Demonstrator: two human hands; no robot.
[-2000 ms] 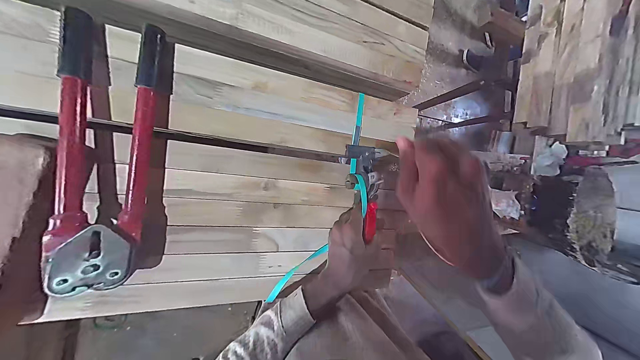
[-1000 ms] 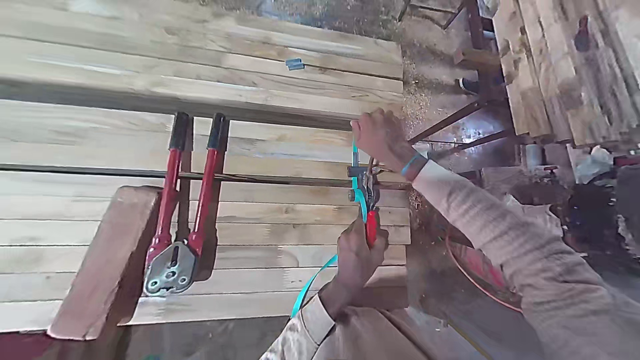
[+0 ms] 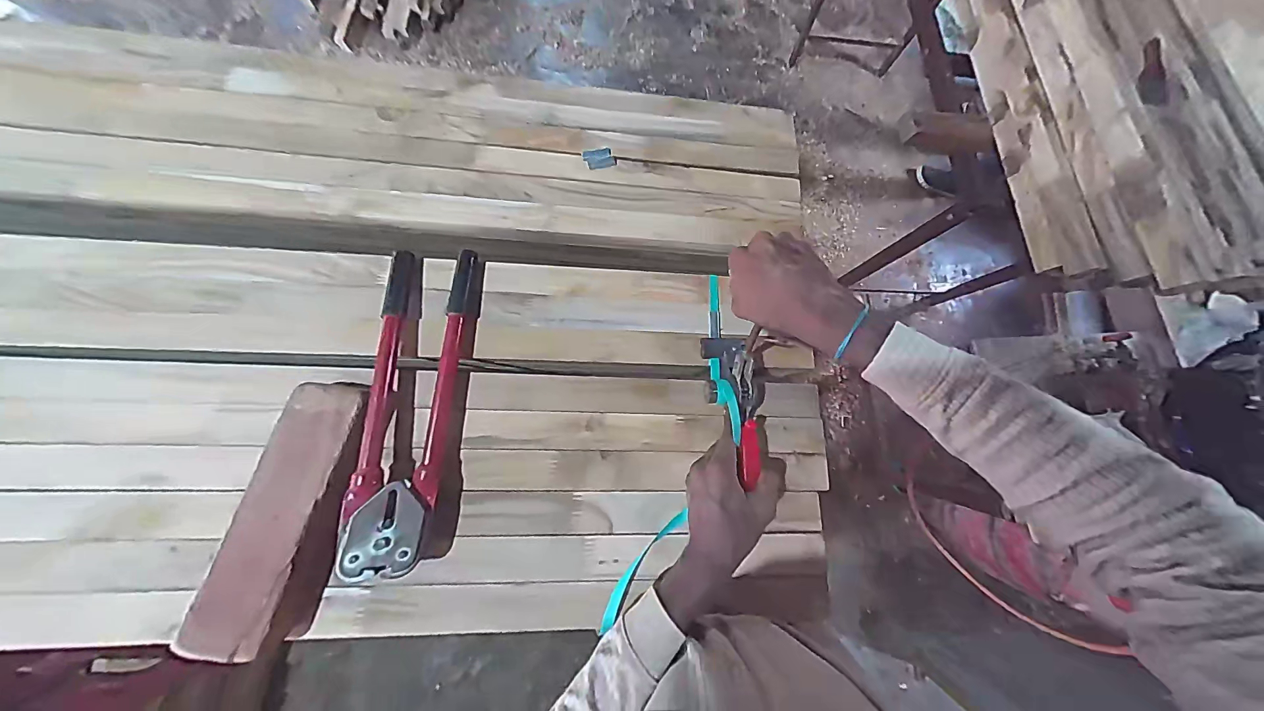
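Note:
My left hand [image 3: 731, 504] is closed around the red handle of a metal strapping tensioner [image 3: 746, 380], which lies on wooden planks [image 3: 612, 425] near their right end. Teal strapping [image 3: 715, 296] runs through the tool and comes out below my left hand, hanging over the near edge. My right hand [image 3: 790, 291] is closed just above the tool, at its lever, whose grip my fingers mostly hide. To the left lies a strap sealer [image 3: 383, 533] with red arms and black grips, its metal jaw toward me.
A long reddish block [image 3: 272, 523] lies beside the sealer. Small metal seals [image 3: 598, 158] rest on the far planks. More rough boards [image 3: 1096, 128] are stacked at upper right, with metal legs [image 3: 899, 247] below. An orange hose [image 3: 997, 602] curves along the floor.
My right hand has moved from the right of the tensioner to above it, near the upright strap. My left hand stays on the red handle. The view has shifted and shows more of the far planks.

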